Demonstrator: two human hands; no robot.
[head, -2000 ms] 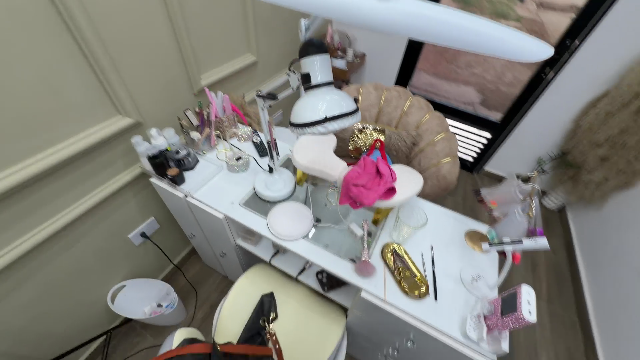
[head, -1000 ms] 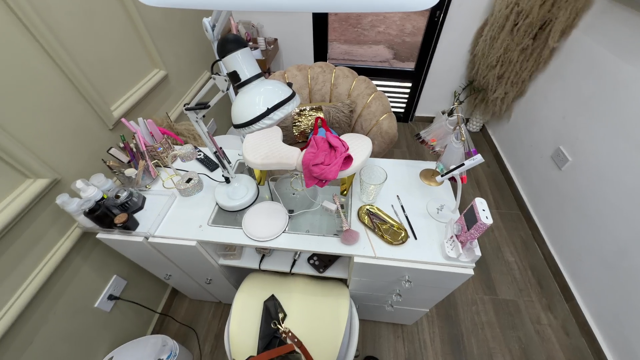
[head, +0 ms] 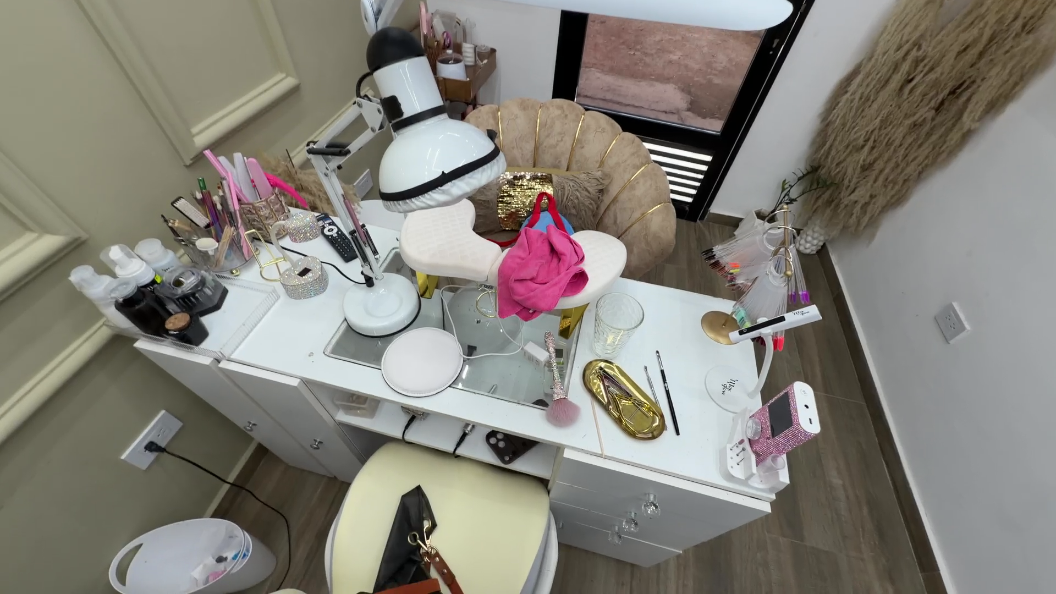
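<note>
Neither of my hands shows in the head view. A pink cloth lies draped over a white padded hand rest on the white manicure desk. Below it a pink brush with a glittery handle lies by a gold oval tray. A ribbed clear glass stands behind the tray, and two thin tools, one a black-handled brush, lie to its right. A round white dish sits left of centre, in front of the white desk lamp.
A cream stool with a bag strap on it stands before the desk. Bottles and tool holders crowd the left end. A pink glittery nail drill unit is at the right. A white bin stands lower left; a tufted armchair is behind.
The view has swung and levelled, with more of the right wall showing. Nothing on the desk has plainly moved.
</note>
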